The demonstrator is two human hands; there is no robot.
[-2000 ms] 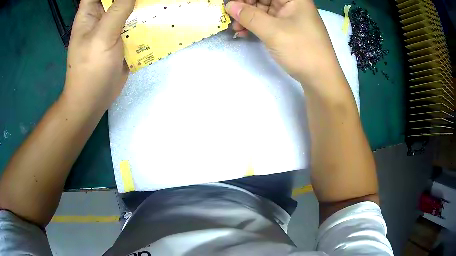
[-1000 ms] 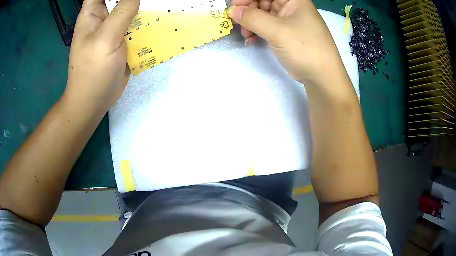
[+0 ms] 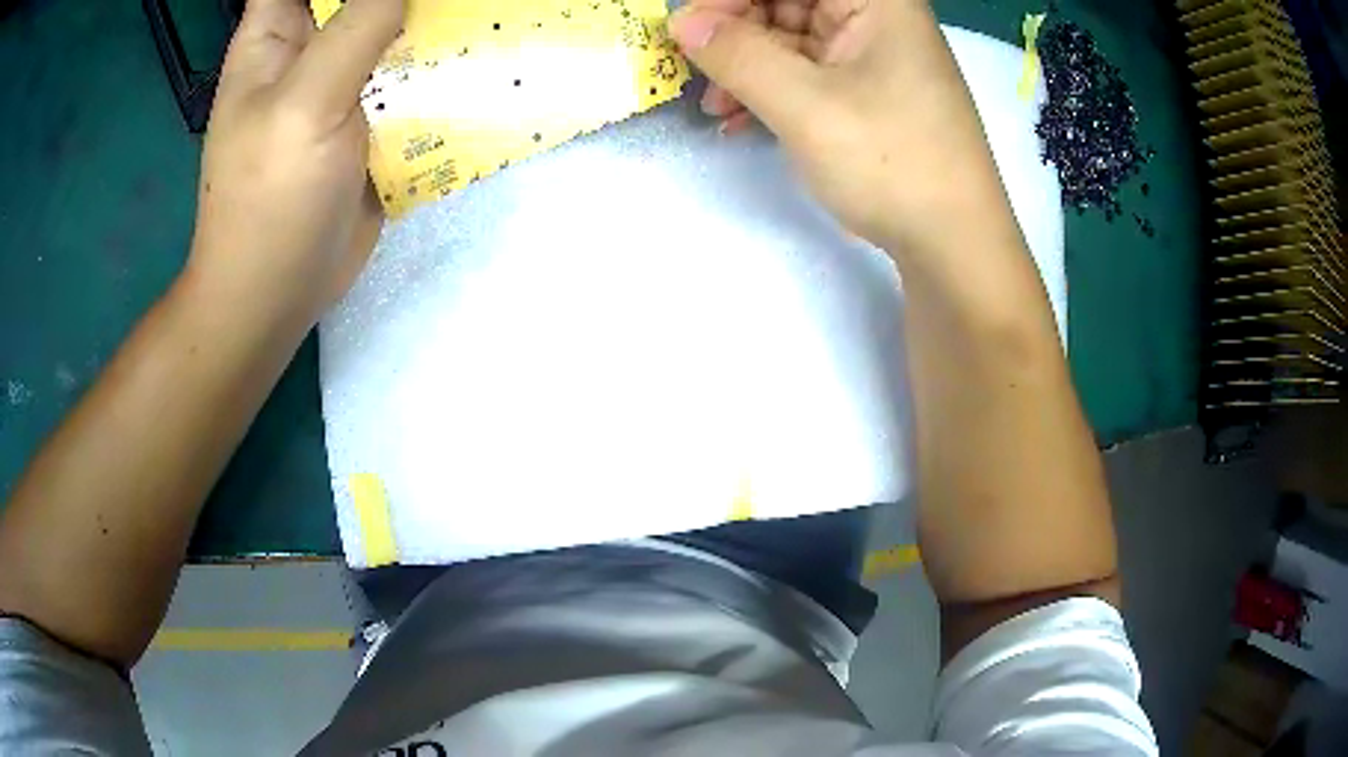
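A yellow PCB panel [image 3: 518, 111] with black print and small holes is held above the white foam sheet [image 3: 621, 355], cut off by the top edge. My left hand [image 3: 303, 126] grips its left end, thumb on the upper face. My right hand [image 3: 806, 89] is at its right end, thumb and index finger together at the board's corner. Whether the right fingertips hold a small component or only the board's edge cannot be told. Both hands are partly cut off at the top.
A pile of small black components [image 3: 1091, 119] lies beyond the foam's upper right corner. A loaded rack of yellow boards [image 3: 1271, 207] stands at the far right. Part of a black rack [image 3: 185, 67] shows at upper left. Yellow tape strips [image 3: 374, 521] sit at the foam's edges.
The panel has tilted and shifted slightly, moving its glare. My right hand's lower fingers have shifted a little. Both hands remain at the board's ends.
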